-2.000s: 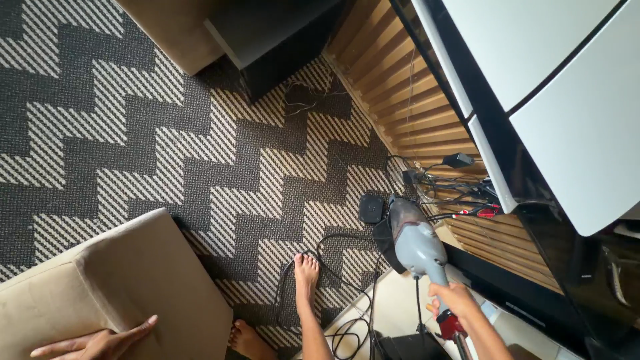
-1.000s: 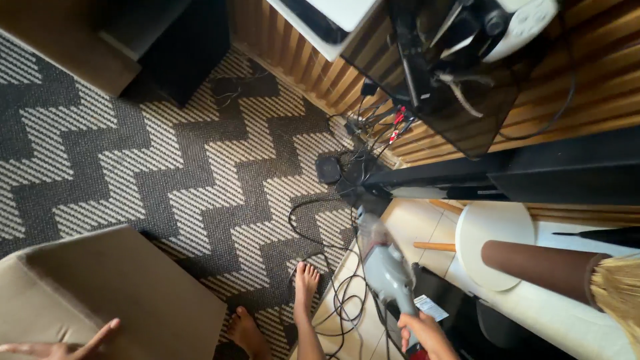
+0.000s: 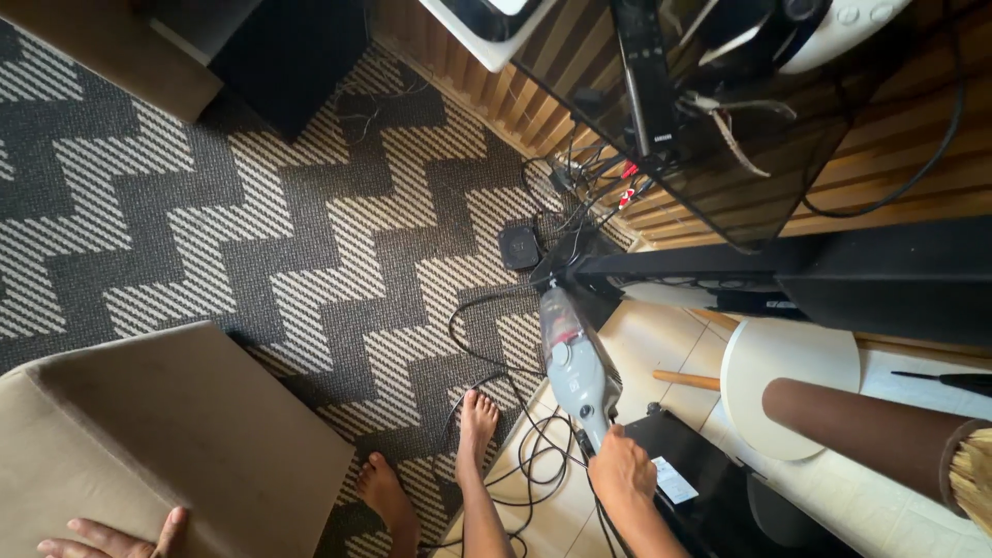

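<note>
My right hand (image 3: 622,467) grips the handle of a grey handheld vacuum cleaner (image 3: 575,376), whose clear dust cup points away from me. The vacuum's nose is by the foot of a black tower speaker (image 3: 697,271), near a tangle of cables (image 3: 573,194). A small square black box (image 3: 519,247) lies on the zigzag-patterned rug (image 3: 310,287) just left of the nose. My left hand (image 3: 116,540) rests with spread fingers on a beige upholstered ottoman (image 3: 194,434).
Loops of black cord (image 3: 535,465) lie beside my bare feet. To the right are a round white stool (image 3: 790,387), a brown cylindrical vase (image 3: 860,430) and a black case (image 3: 697,473). A dark glass shelf (image 3: 697,147) holds a remote control (image 3: 639,77). Behind it runs a slatted wood panel (image 3: 473,85).
The view has shifted to the right, bringing the stool and vase into sight. My right hand keeps its grip on the vacuum, and my left hand remains at the ottoman.
</note>
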